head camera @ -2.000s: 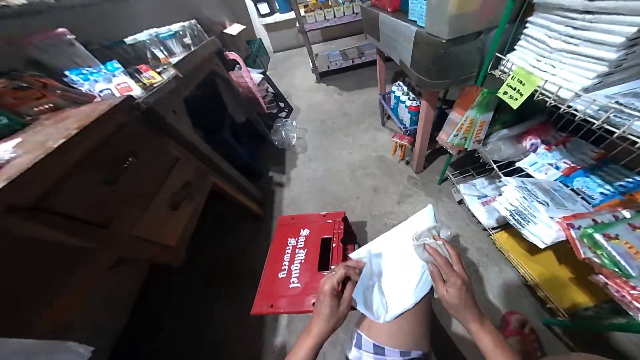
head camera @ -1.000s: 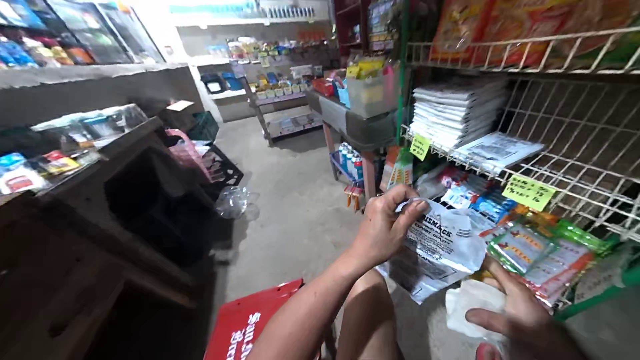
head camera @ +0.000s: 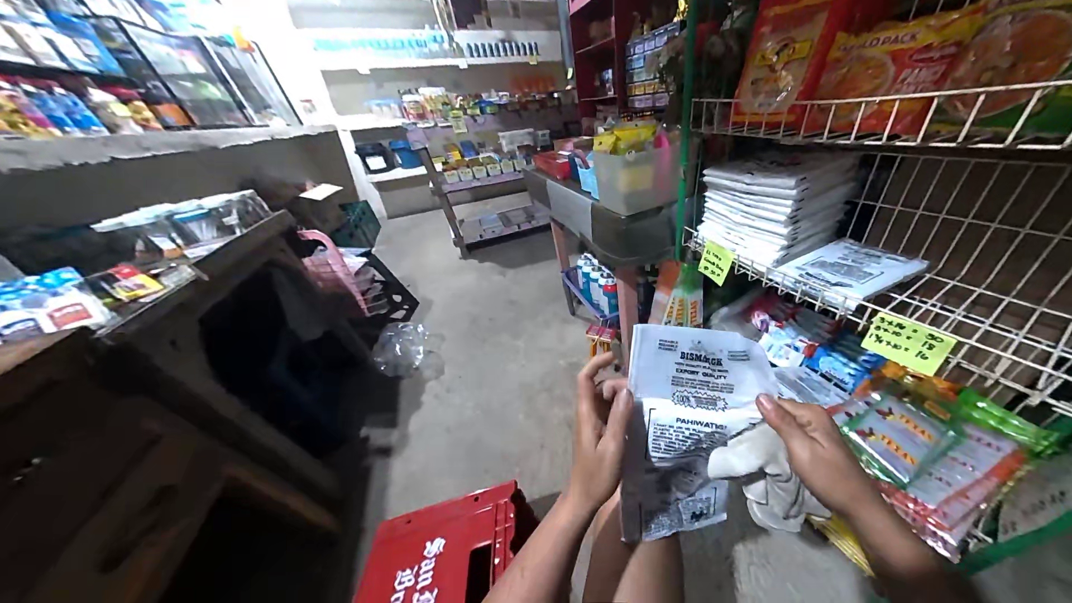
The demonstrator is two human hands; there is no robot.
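A white plastic pack with dark printing (head camera: 699, 377) is held upright between my hands above my knees. My left hand (head camera: 601, 431) grips its left edge, thumb in front and fingers curled. My right hand (head camera: 808, 448) pinches the right edge with its thumb and also holds a crumpled white cloth (head camera: 766, 481), which hangs against the lower right of the pack. Further right, a stack of similar white packs (head camera: 770, 209) stands on the wire rack, with one flat pack (head camera: 850, 268) beside it.
A red plastic crate (head camera: 448, 544) is at my lower left. The wire rack (head camera: 997, 318) with green and orange packets (head camera: 938, 452) stands close on the right. Wooden desks (head camera: 167, 310) line the left, a clear plastic bag (head camera: 402, 347) lies on the floor, and a dark table (head camera: 586, 213) is ahead.
The view has tilted up toward the rack. The pack, lying over my lap two seconds ago, is now upright with its print facing me. The cloth remains in my right hand.
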